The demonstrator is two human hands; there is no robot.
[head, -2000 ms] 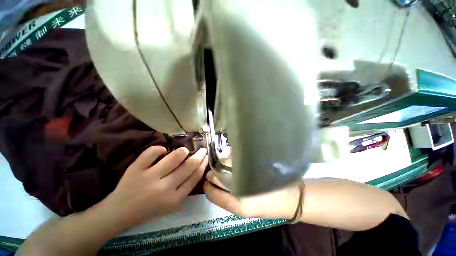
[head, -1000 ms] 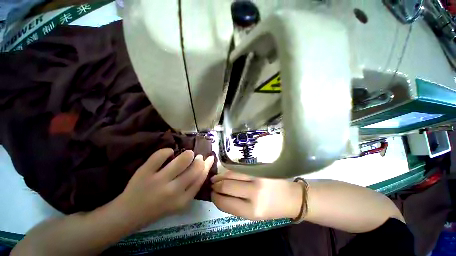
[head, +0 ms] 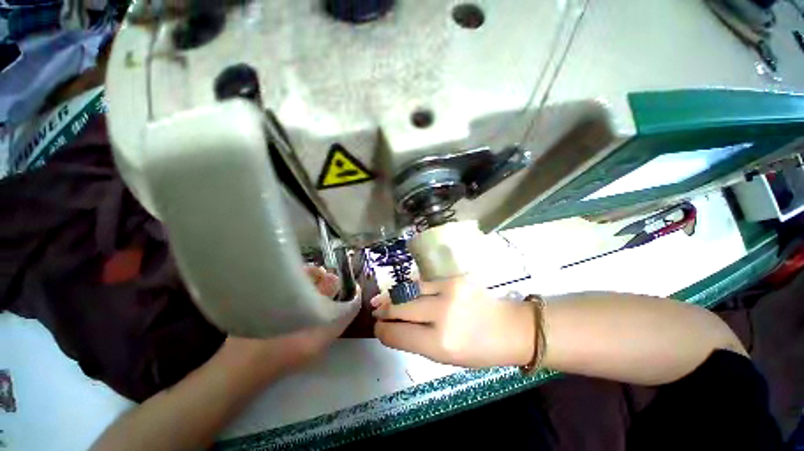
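Note:
Dark brown cloth (head: 132,308) lies bunched at the left, with an orange-red patch (head: 122,265) on it. A narrow part of it shows between the hands below the needle area. My left hand (head: 300,330) is mostly hidden behind the cream take-up lever guard (head: 216,211); some fingertips show beside the guard's lower end, and its hold on the cloth is hidden. My right hand (head: 441,324) lies at the cloth's right edge, fingertips together, just below the coiled spring with a black ribbed knob (head: 404,291). Whether it pinches the cloth is unclear.
The cream machine head (head: 308,70) with a yellow warning triangle (head: 344,167) and tension dial (head: 430,189) fills the top. A green-framed panel (head: 705,123) is at right. Black and red snips (head: 661,226) lie on the white bed. The table's front edge (head: 423,393) is green.
The view has shifted, so the guard now stands further left and covers most of my left hand. The tension dial and snips show more fully. My right hand stays beside the cloth edge.

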